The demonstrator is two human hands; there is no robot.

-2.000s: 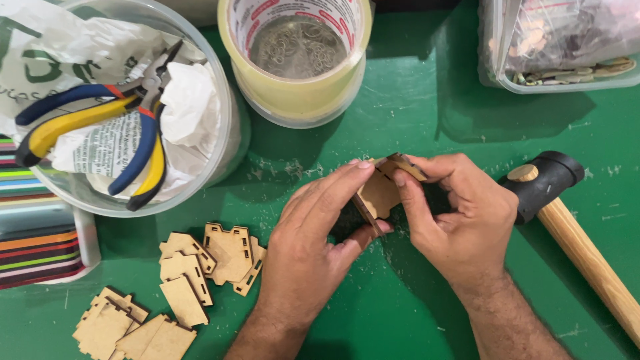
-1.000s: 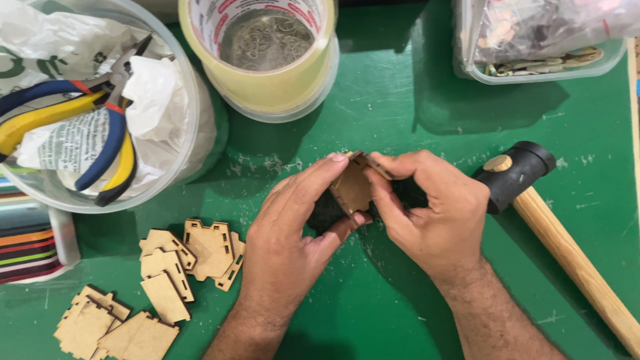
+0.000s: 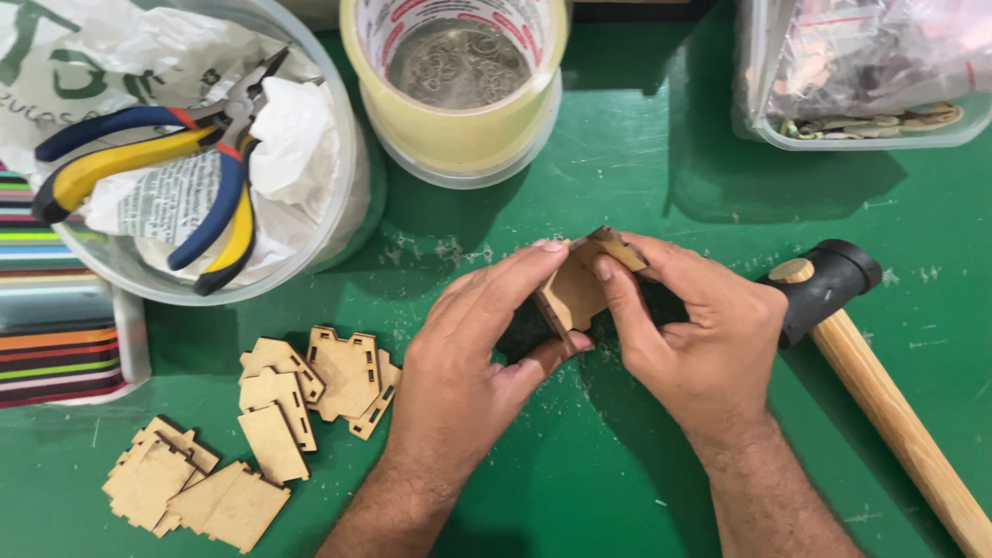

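Observation:
My left hand (image 3: 480, 333) grips one side of a small partly joined box of thin wooden panels (image 3: 575, 288), fingertips at its top edge and thumb at its lower corner. The thumb and forefinger of my right hand (image 3: 690, 318) pinch a small notched panel (image 3: 618, 249) at the upper right of the same piece. Dark cut edges show on the panels. Left of my left hand lie loose slotted wooden panels (image 3: 345, 376), with another overlapping pile of notched panels (image 3: 151, 480) farther left. How the held panels meet under my fingers is hidden.
A black-headed mallet (image 3: 829, 291) with a wooden handle lies at right. Cutting pliers (image 3: 236, 116) rest on plastic bags in a round tub (image 3: 341, 209). A tape roll (image 3: 457, 139) surrounds small metal rings. A clear container (image 3: 876, 143) is at upper right, colourful strips (image 3: 58, 349) at left.
Both hands keep hold of the small wooden piece, and its tilt shifts slightly between the frames. The loose panels and the mallet stay where they lay.

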